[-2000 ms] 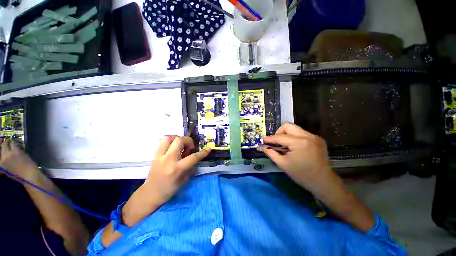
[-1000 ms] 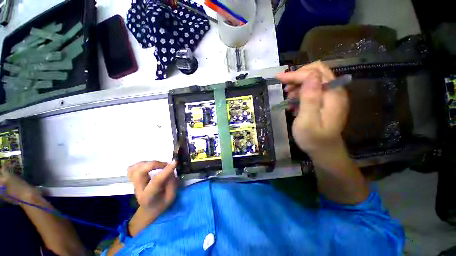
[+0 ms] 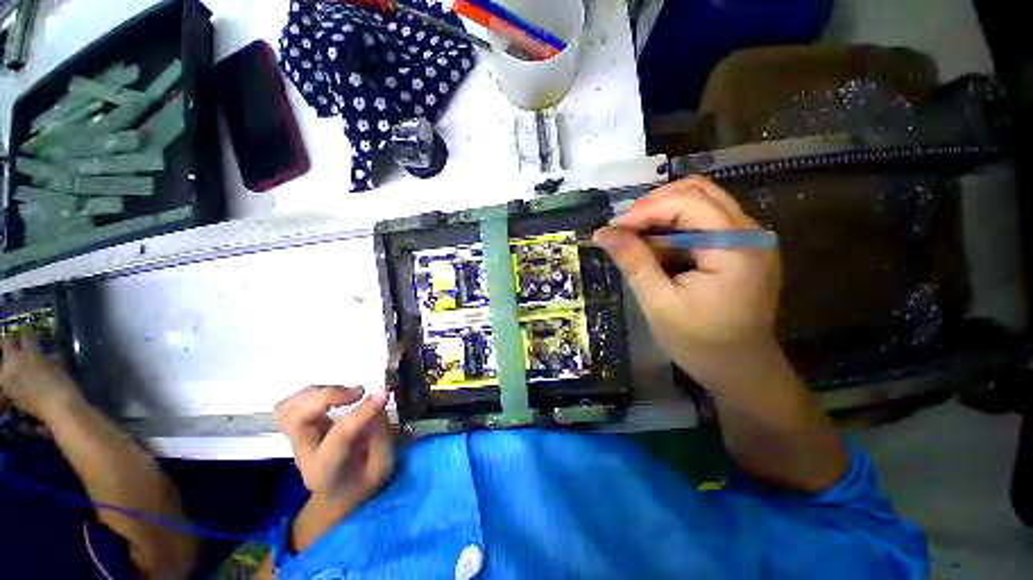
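Observation:
The black solder pallet (image 3: 617, 340) lies between the rails in front of me. Yellow-edged circuit boards (image 3: 555, 297) sit inside it. A pale-green hold-down strip (image 3: 505, 317) lies across the pallet from back to front. My right hand (image 3: 708, 278) holds slim grey tweezers (image 3: 725, 240) at the pallet's back right corner, with their tip side over the boards' upper right. My left hand (image 3: 340, 442) is at the pallet's front left corner, fingers bent. A thin dark tool-like piece shows at its fingertips, too small to tell if it is held.
Conveyor rails (image 3: 227, 247) run left and right, with a dark chain track (image 3: 861, 159) at right. Behind are a strip tray (image 3: 204, 125), phone (image 3: 261, 113), polka-dot cloth (image 3: 368, 68), small jar (image 3: 419, 147) and pen cup (image 3: 544, 74). Another person's hand (image 3: 34, 374) is at left.
My right hand has left the boards' front right corner for the back right, where the tweezers now point left. My left hand has drawn back from the boards. The view has shifted.

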